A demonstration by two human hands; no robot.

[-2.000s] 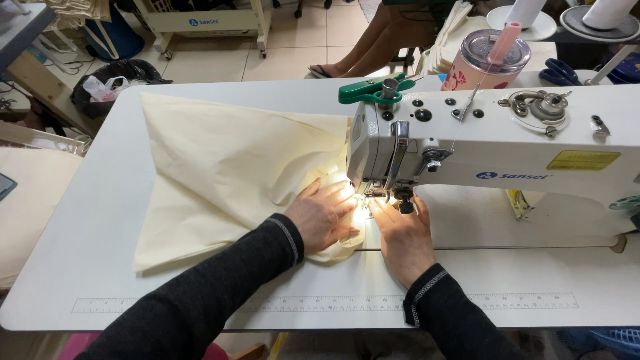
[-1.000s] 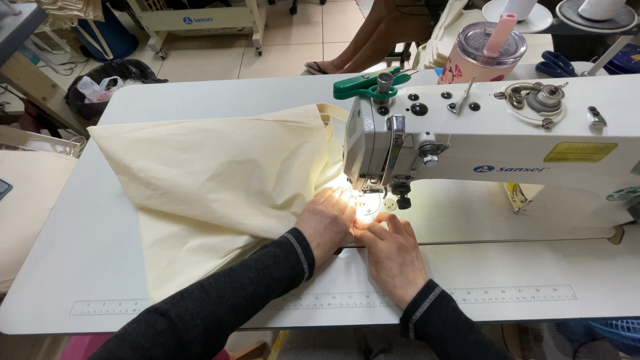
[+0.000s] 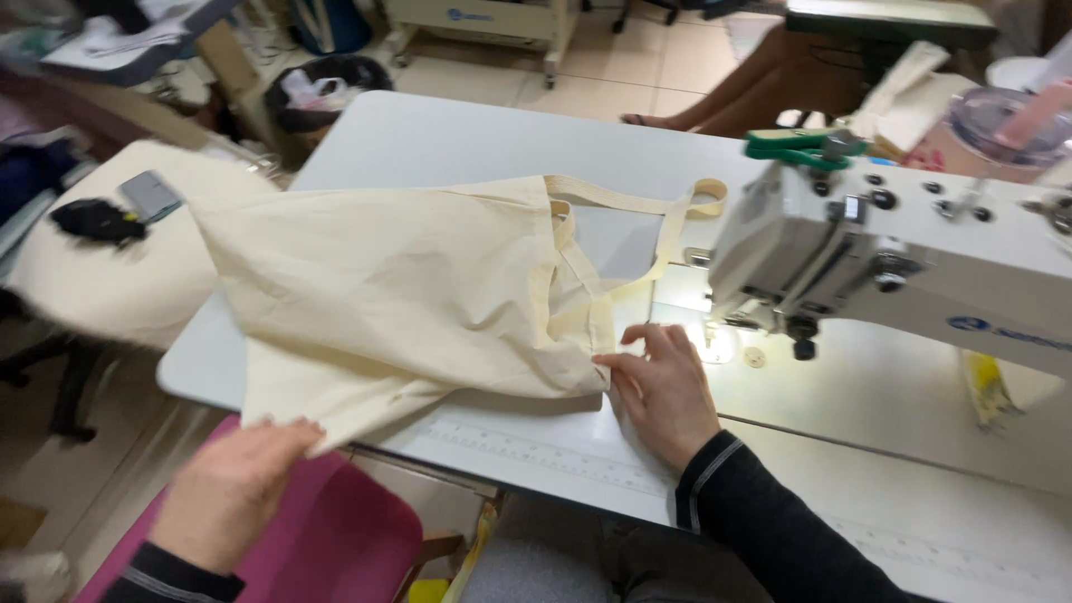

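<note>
A cream fabric tote bag [image 3: 385, 276] lies across the white sewing table, its strap [image 3: 662, 226] looped toward the machine. My left hand [image 3: 239, 481], blurred, is at the bag's lower left corner, past the table's front edge; its fingers seem to pinch the cloth. With thumb and index finger, my right hand [image 3: 666, 389] holds the bag's edge near its opening. Just right of that hand stands the industrial sewing machine [image 3: 904, 251], with its lit needle area [image 3: 716, 339] apart from the bag. Green-handled thread snips [image 3: 796, 151] rest on top of the machine head.
A padded cream surface [image 3: 126, 268] at the left holds a phone [image 3: 151, 197] and a black object [image 3: 99, 222]. A magenta chair [image 3: 335, 528] is below the table's front edge. Behind are a lined bin [image 3: 322, 92], another person's legs [image 3: 745, 84] and a lidded tumbler [image 3: 988, 134].
The bag has come away from the needle area to the left, and its strap and opening now show. My left hand has moved left to its far corner. The view has swung left.
</note>
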